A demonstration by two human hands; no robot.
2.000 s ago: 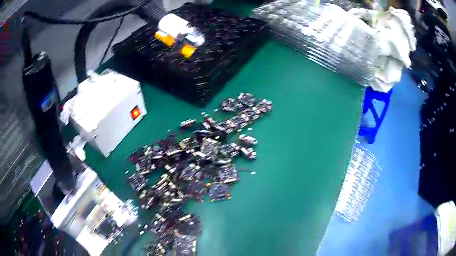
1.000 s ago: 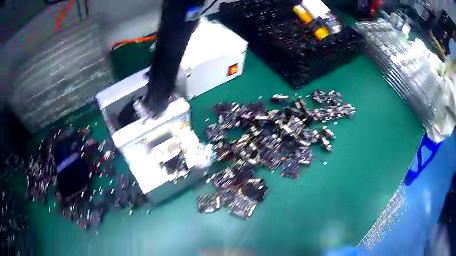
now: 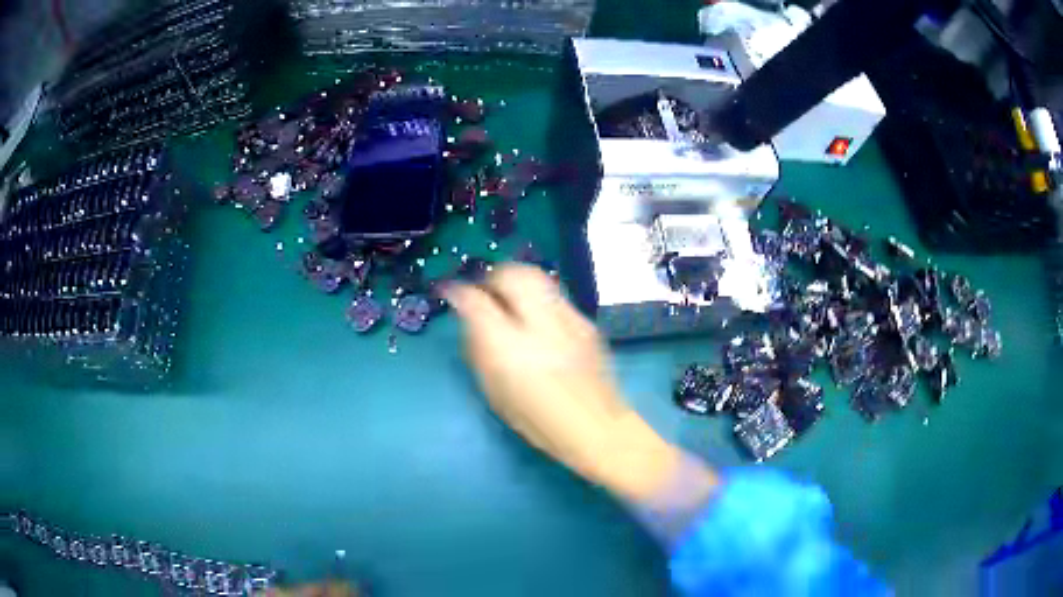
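Observation:
My right hand point(image 3: 542, 350), bare and blurred, reaches in from the lower right. Its fingertips are at the near edge of the loose wired round parts point(image 3: 364, 311); I cannot tell if they pinch one. Only a blurred bit of my left hand point(image 3: 317, 589) shows at the bottom edge, beside the end of a joined circuit board strip point(image 3: 140, 557); its grip is hidden. A black smartphone point(image 3: 394, 175) lies on the round parts. Board-and-part assemblies point(image 3: 764, 429) lie piled right of the white screw feeder point(image 3: 635, 251).
The black electric screwdriver point(image 3: 833, 64) slants over the feeder. A white power supply point(image 3: 822, 123) with a red switch is behind it. A black bin point(image 3: 968, 175) is at the back right. Stacked dark panels point(image 3: 88, 262) stand at left, clear trays point(image 3: 443, 26) at the back.
The view has swung left, so the feeder and assemblies now sit further right. My right hand and blue sleeve have come into view, with the board strip and a bit of my left hand.

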